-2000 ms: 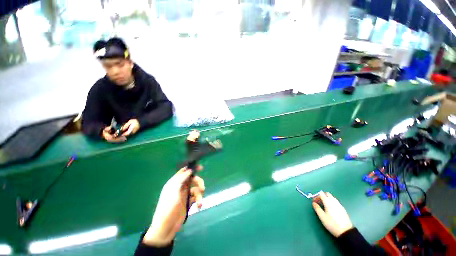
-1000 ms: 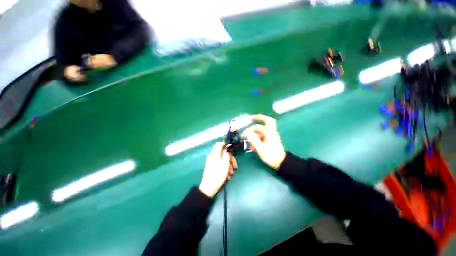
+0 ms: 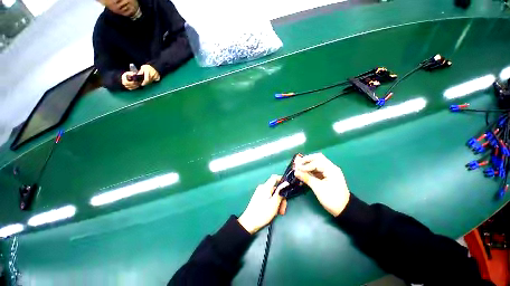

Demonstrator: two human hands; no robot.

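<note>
My left hand (image 3: pixel 263 205) holds a black battery clamp (image 3: pixel 291 187) above the green bench. Its black cable (image 3: pixel 266 254) hangs down toward the frame's bottom edge. My right hand (image 3: pixel 324 181) is at the clamp from the right, with thumb and fingertips pinched at its upper part. A coppery bit shows at the clamp's top end. Whether a spring is between my right fingers is hidden.
Clamp leads (image 3: pixel 366 89) with blue plugs lie on the green belt (image 3: pixel 223 111); another lead (image 3: pixel 27 195) lies far left. A cable pile (image 3: pixel 492 148) and red-orange bin (image 3: pixel 480 251) are at right. A person (image 3: pixel 140 39) sits opposite beside a bag of springs (image 3: pixel 237 44).
Since two seconds ago, my right hand has left the bench and come to the clamp, and my left hand has brought the clamp nearer. Lately both hands have shifted slightly right and down in view.
</note>
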